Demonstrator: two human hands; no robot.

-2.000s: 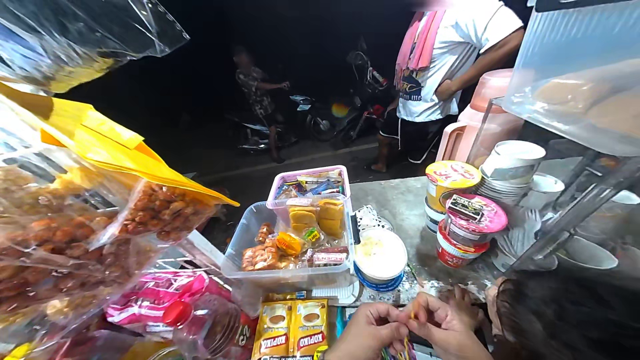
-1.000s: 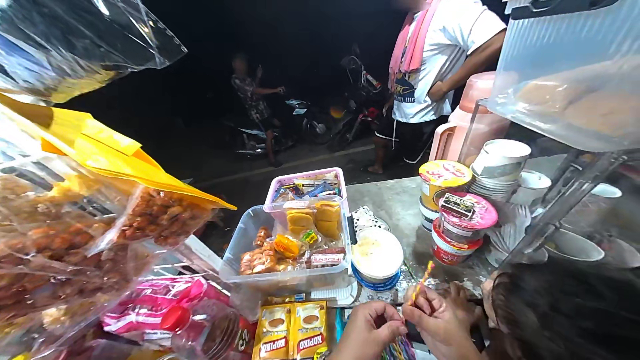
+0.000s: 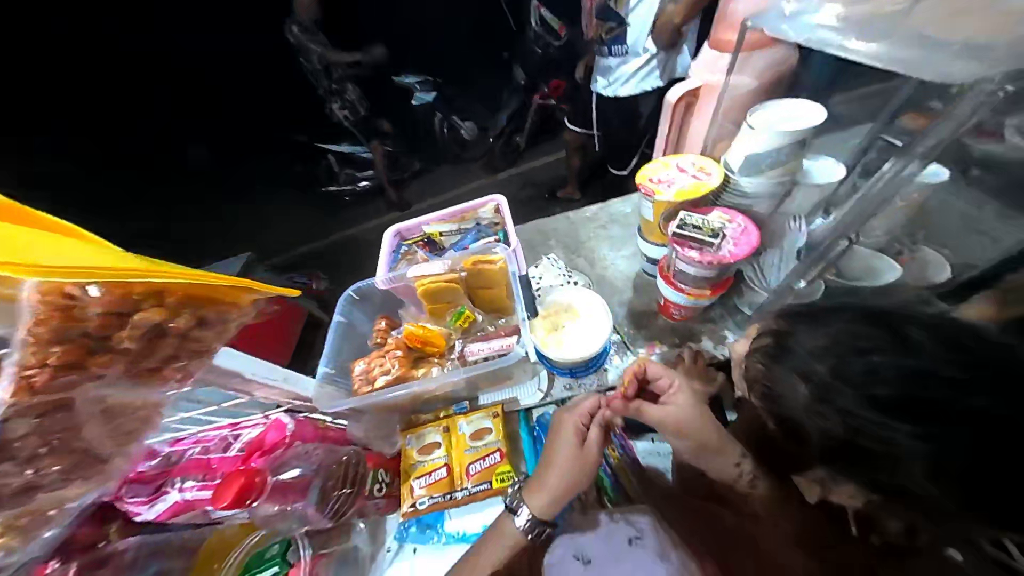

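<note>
My left hand (image 3: 572,440), with a metal watch on its wrist, pinches its fingertips at a small item too small to tell. Touching it at the fingertips, my right hand (image 3: 660,396) holds a small orange-yellow piece (image 3: 632,380) between thumb and fingers. Just beyond them stands a round white-lidded tub (image 3: 570,324) with a blue base. Thin colourful strips (image 3: 620,468) lie below my hands. Kopiko coffee sachets (image 3: 456,460) are left of my left wrist. A clear plastic bin (image 3: 340,344) of wrapped breads and snacks is farther left, against a pink basket (image 3: 512,210) of small packets.
Instant noodle cups (image 3: 712,232) and stacked white cups (image 3: 772,148) stand right, near a pink pitcher (image 3: 720,80). Another person's head (image 3: 872,408) is close at right, a small hand beside mine. Plastic bottles (image 3: 304,488) and a bagged snack (image 3: 120,344) fill the left. People and motorcycles are beyond.
The orange-yellow piece stood upright above my right fingers one second ago; now it is low between them. My hands have come together at the fingertips. The view has tilted down.
</note>
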